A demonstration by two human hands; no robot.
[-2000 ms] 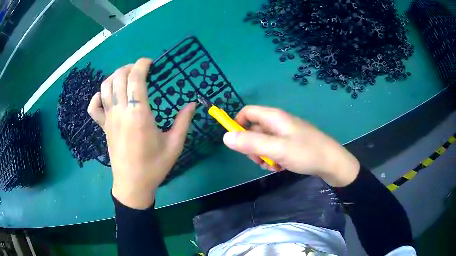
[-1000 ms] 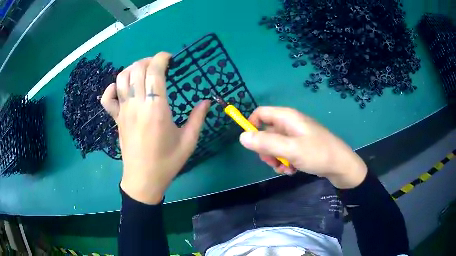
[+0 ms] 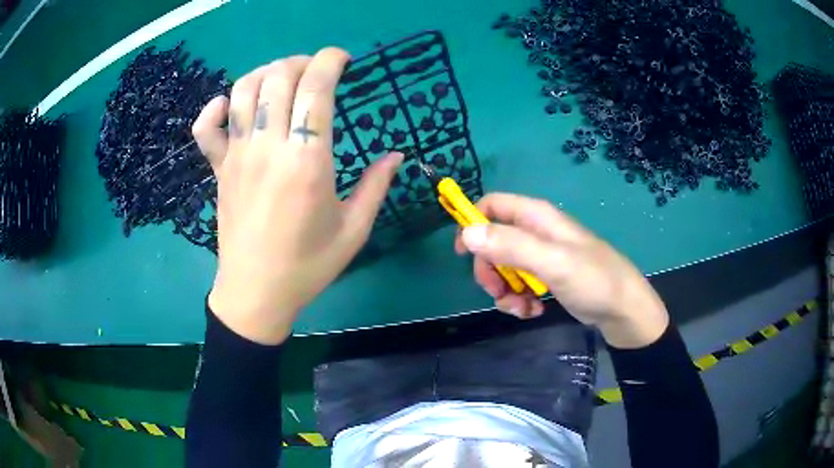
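A black sprue frame (image 3: 402,110) with rows of small moulded parts is held tilted over the middle of the bench. My left hand (image 3: 283,174) grips it from the left and covers its left part; the thumb lies across the parts. My right hand (image 3: 558,256) holds the yellow-handled side cutters (image 3: 466,206). Their dark jaws are at the small parts in the frame's lower middle, just right of my left thumb tip. The handles are spread a little apart. Whether the jaws bite a bar is too small to tell.
The left heap of cut parts (image 3: 151,137) lies left of my left hand. The left stack of sprue frames (image 3: 29,183) is at the far left. The right heap (image 3: 649,91) spreads at the back right, beside a dark lattice stack (image 3: 809,137). The green bench (image 3: 402,283) ends at a curved front edge.
The view has shifted, so the bench items appear displaced. My left hand still grips the frame. The cutters' handles, close together before, now show a gap.
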